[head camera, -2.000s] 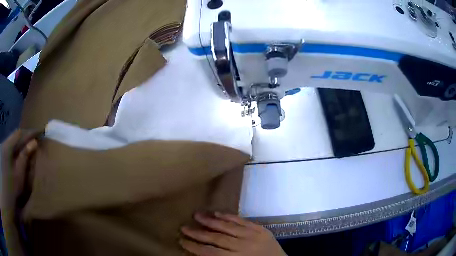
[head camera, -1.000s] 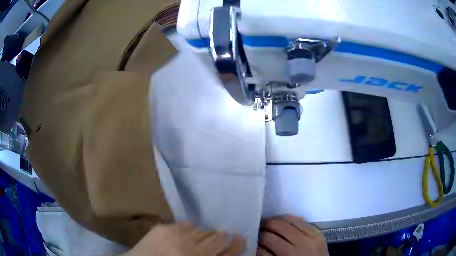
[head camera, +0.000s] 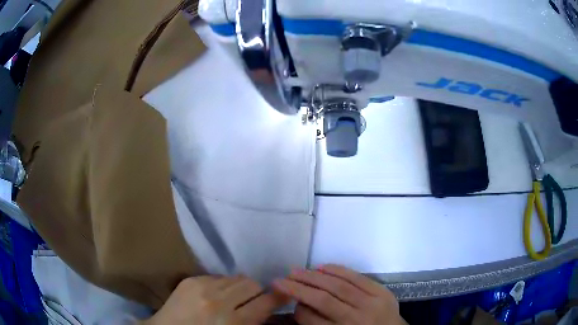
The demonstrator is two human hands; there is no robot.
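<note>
A fabric panel [head camera: 234,159] lies white side up left of the needle, its right edge running down from the presser foot [head camera: 312,116], with a seam line across it. Brown fabric [head camera: 127,184] lies folded beside it on the left. My left hand [head camera: 218,301] and my right hand [head camera: 342,295] are close together at the panel's lower edge, by the table's front. Both hold the fabric edge with bent fingers; the fingertips partly hide the edge. The white sewing machine head [head camera: 405,70] stands above the panel.
Stacked brown panels [head camera: 149,47] lie behind on the left. A black flat rectangle [head camera: 454,149] and scissors with yellow and green handles [head camera: 539,206] lie right of the needle. The ruler-marked table edge [head camera: 456,285] curves along the front. White pieces [head camera: 79,289] are low left.
The panel has turned from brown side up to white side up, its edge along the needle line. My left hand moved from the far left to beside my right hand; both now grip the lower edge.
</note>
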